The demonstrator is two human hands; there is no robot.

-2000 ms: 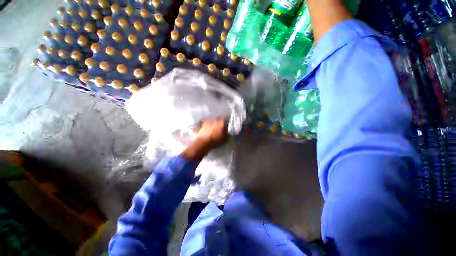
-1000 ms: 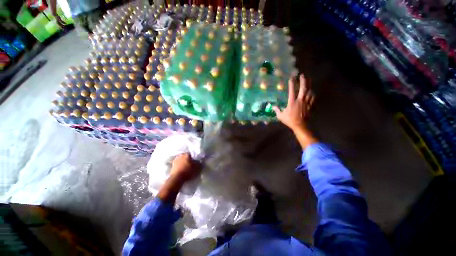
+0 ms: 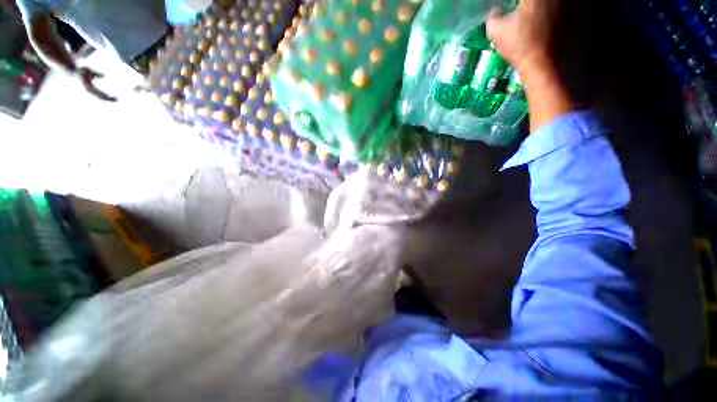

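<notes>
A shrink-wrapped green bottle pack (image 3: 472, 78) is tilted, its bottle sides facing me. My right hand (image 3: 523, 35) grips its upper right edge. A second green bottle pack (image 3: 346, 67) stands beside it, on the dark bottle packs (image 3: 228, 71) with gold-yellow caps. Clear to whitish stretch wrap (image 3: 236, 314) spreads in a long blurred sheet from the front of the packs to the lower left. My left hand is not visible; only a blurred patch of blue sleeve shows at the bottom, behind or beside the film.
Another person's arm and hand (image 3: 71, 63) show at the upper left. A dark green stack (image 3: 47, 267) and a yellow-brown wooden edge (image 3: 130, 235) are at the left. Dark blue wrapped packs (image 3: 680, 39) stand at the far right. Grey floor (image 3: 464, 243) shows between.
My right hand has gone from open beside the right green pack to gripping it, and the pack has tilted. The bunched film is now stretched across the lower left. My left hand has gone from view.
</notes>
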